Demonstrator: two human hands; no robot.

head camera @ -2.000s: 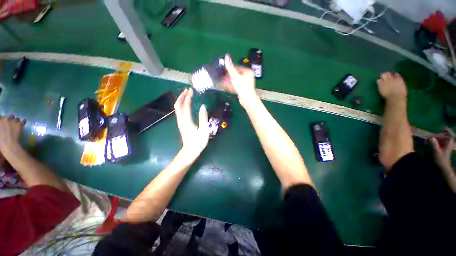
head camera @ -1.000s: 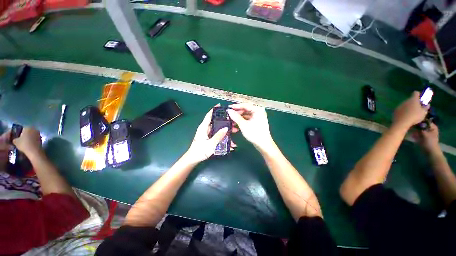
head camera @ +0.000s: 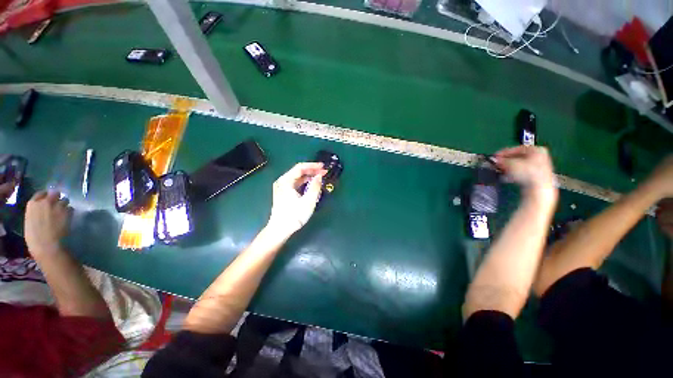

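Note:
My left hand (head camera: 294, 198) has its thumb and fingertips closed at the left edge of a black handset (head camera: 331, 168), at or just above the green worktop. A small orange-dotted piece (head camera: 329, 187) shows beside that handset. My right hand (head camera: 527, 171) is blurred, far out to the right. Its fingertips are on the top end of a blurred dark keypad phone (head camera: 484, 190). This phone overlaps another keypad phone (head camera: 479, 224) with a bright lower part that lies on the worktop. The exact contact between these two phones is unclear.
Two keypad phones (head camera: 174, 207) (head camera: 127, 181) lie on orange film strips (head camera: 164, 140) at left, beside a glossy smartphone (head camera: 235, 168). A pale rail (head camera: 354, 136) and grey post (head camera: 193, 57) stand beyond. More phones (head camera: 261, 57) lie on the belt. Neighbours' arms (head camera: 606, 221) reach in from both sides.
My hands have parted from the phone they held together. The right hand has moved far right with a dark phone; the left is now at the orange-dotted handset. Belt phones have shifted left.

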